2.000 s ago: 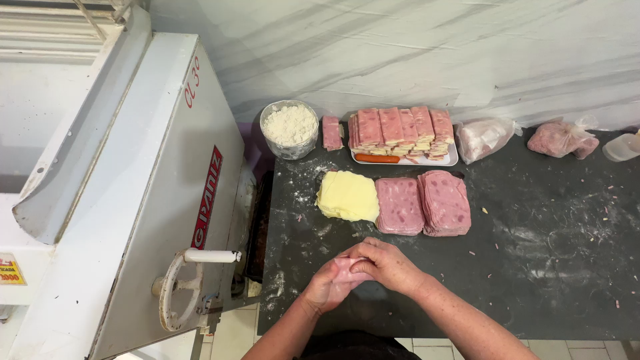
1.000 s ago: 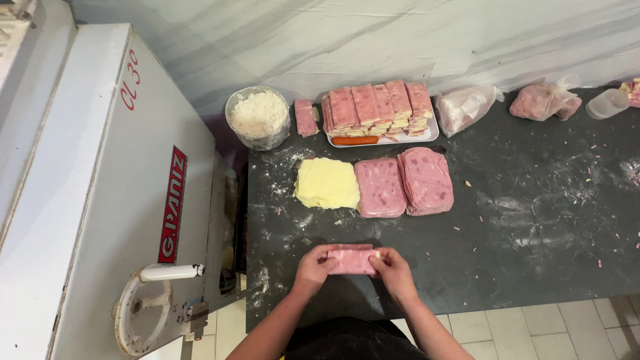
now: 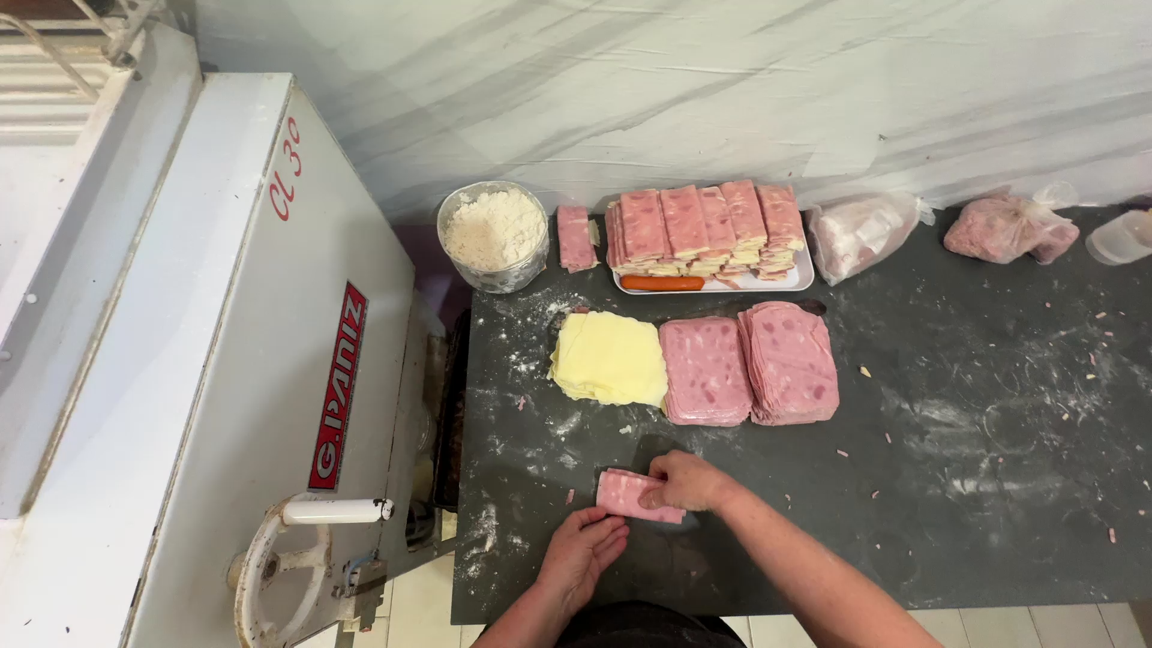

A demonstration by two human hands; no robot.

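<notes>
A folded strip of sliced ham [image 3: 630, 495] is pinched between the thumb and fingers of my right hand [image 3: 688, 481], low over the dark worktop. My left hand [image 3: 585, 551] is at the strip's lower left edge, fingertips touching or very near it; whether it grips is unclear. Beyond my hands lie a stack of yellow cheese slices [image 3: 608, 358] and, to its right, two side-by-side stacks of ham slices [image 3: 706, 371], [image 3: 790, 363]. Behind them, a white tray [image 3: 804, 273] bears piled folded ham-and-cheese portions [image 3: 686, 220] and an orange sausage-like piece [image 3: 662, 283]. Another folded portion [image 3: 576, 238] lies left of the tray.
A clear tub of white flour [image 3: 493, 236] stands at the back left. Tied plastic bags [image 3: 864, 236], [image 3: 1010, 227] and a clear plastic cup [image 3: 1120, 238] line the back right. A white machine with a handwheel [image 3: 283, 567] borders the dark worktop [image 3: 954, 540], which has scattered flour and crumbs.
One second ago both hands held the folded ham level by its ends. Now it tilts, my right hand is over its upper right part, and my left hand has shifted below its left end.
</notes>
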